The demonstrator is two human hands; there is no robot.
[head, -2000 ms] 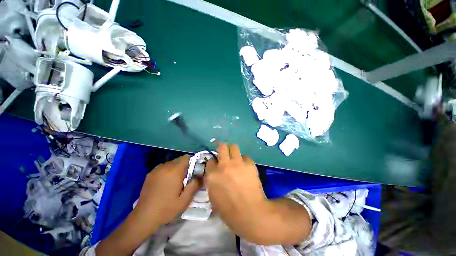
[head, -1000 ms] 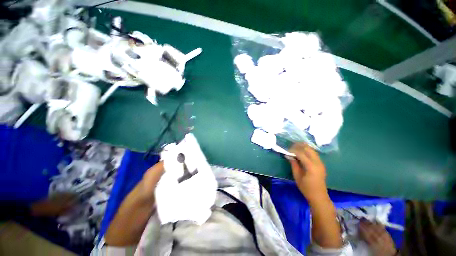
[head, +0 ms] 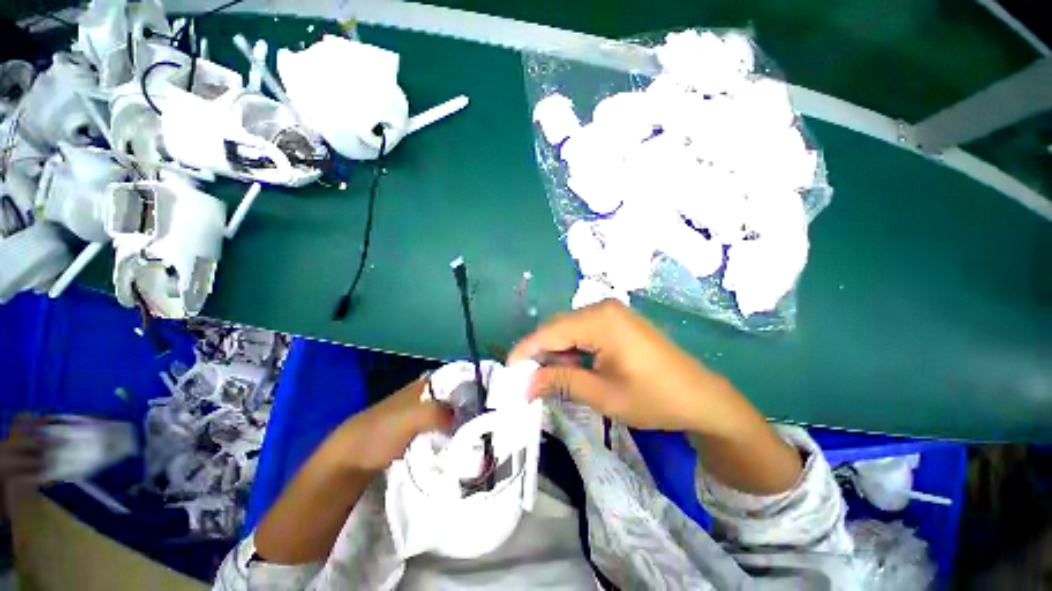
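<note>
A white camera housing (head: 456, 508) is held over my lap, its opening upward with wires and a grey round part inside. A black cable (head: 467, 312) sticks up from it, its tip over the bench edge. My left hand (head: 404, 421) grips the housing's upper left side, fingers partly hidden behind it. My right hand (head: 611, 369) holds a small white cover (head: 512, 384) between thumb and fingers at the housing's upper rim. Whether the cover is seated cannot be seen.
White covers (head: 692, 173) lie piled on a clear bag on the green bench (head: 461, 162). Part-built cameras (head: 167, 219) cluster at the left, one with a black cable. Blue bins (head: 306, 404) hold white parts at both sides. Another person's hand (head: 23, 456) is blurred at far left.
A camera body with a trailing black cable now lies at the bench's upper left. My right hand has come from the cover pile to the housing, which is turned with its opening showing.
</note>
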